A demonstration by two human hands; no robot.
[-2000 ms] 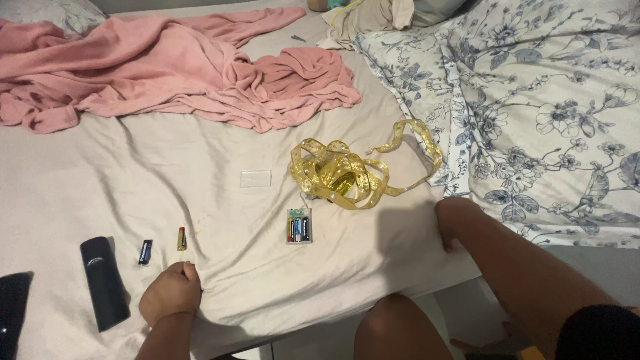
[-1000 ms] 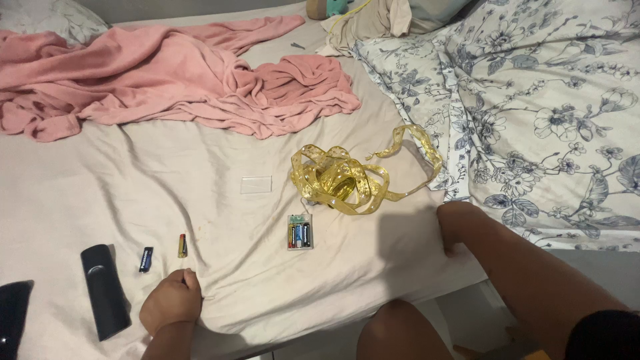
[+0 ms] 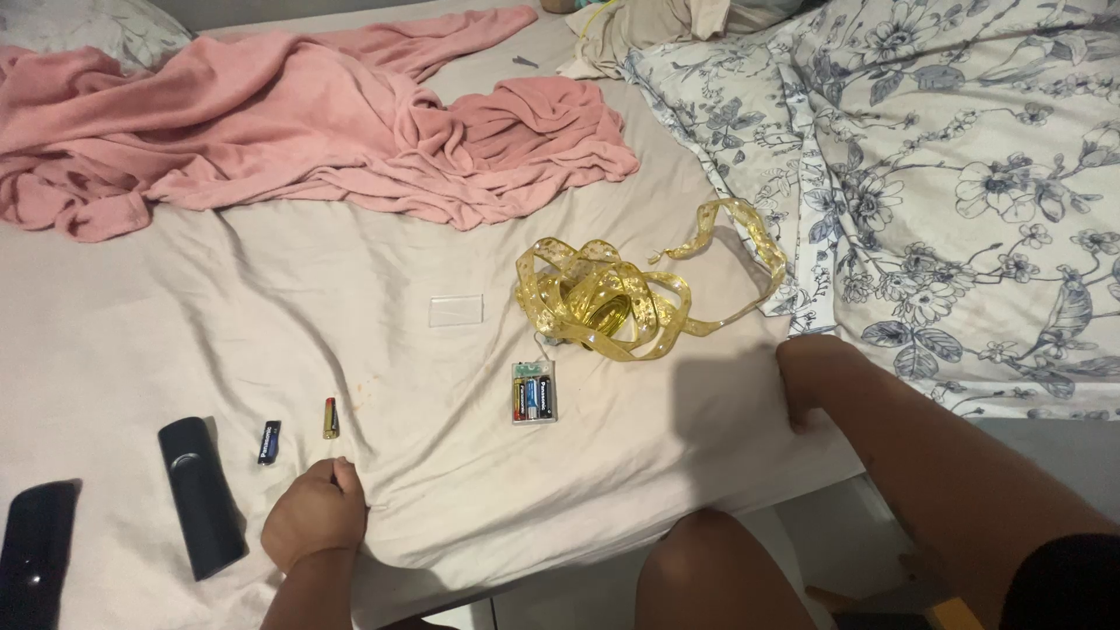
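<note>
My left hand (image 3: 317, 514) rests as a closed fist on the sheet, just below a gold AAA-type battery (image 3: 331, 418); nothing shows in it. A dark blue Panasonic battery (image 3: 269, 443) lies to its upper left, beside a black remote control (image 3: 203, 499). My right hand (image 3: 809, 376) presses on the bed near its edge, fingers mostly hidden. Between the hands lies an uncovered battery box (image 3: 534, 394) with several batteries in it. A clear plastic cover (image 3: 456, 311) lies above it, left of a tangled gold ribbon light string (image 3: 604, 302).
A pink blanket (image 3: 350, 131) is bunched across the back of the bed. Floral bedding (image 3: 954, 192) covers the right side. A glossy black object (image 3: 37, 547) lies at the far left. My knee (image 3: 713, 569) is at the bed's front edge.
My left hand was stretched to the gold battery two seconds ago and has since drawn back a little from it. My right hand stays in place.
</note>
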